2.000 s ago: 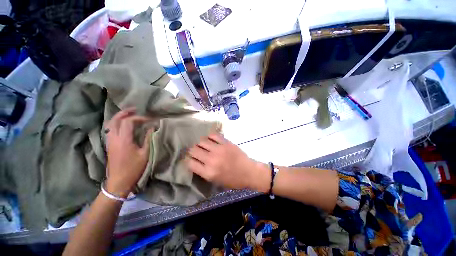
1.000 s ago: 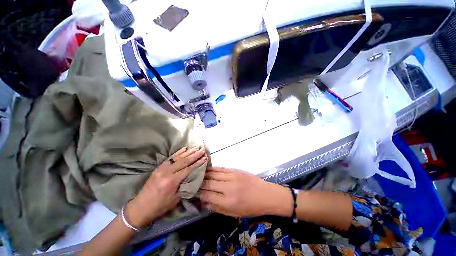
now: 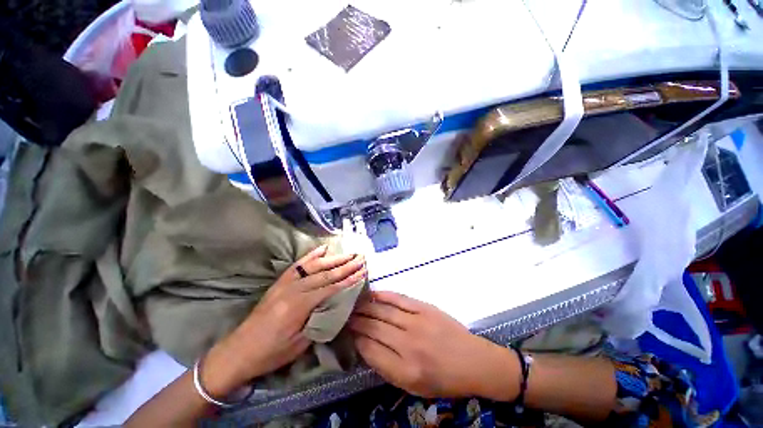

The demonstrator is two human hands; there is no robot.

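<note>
The olive-khaki garment (image 3: 192,242) lies heaped left of the needle area, with one edge at the lit presser foot (image 3: 350,224). My left hand (image 3: 280,313) lies on the cloth with its fingertips pressing the edge just in front of the foot. My right hand (image 3: 418,343) is right beside it, its fingertips at the cloth's right edge and partly hidden under the fold. The grey attachment (image 3: 382,232) sits just right of the foot. The cloth under my left palm is hidden.
The white machine head (image 3: 284,50) stands over the bed, with a smartphone (image 3: 577,138) strapped to its arm. An olive scrap (image 3: 547,216), pens (image 3: 606,203) and a white plastic bag (image 3: 661,242) are at the right. A measuring scale (image 3: 560,305) runs along the table's front edge.
Since two seconds ago both hands have come together at the cloth's right edge before the foot, and the cloth is turned and bunched there. In the last second the view moved closer; the hands barely shifted.
</note>
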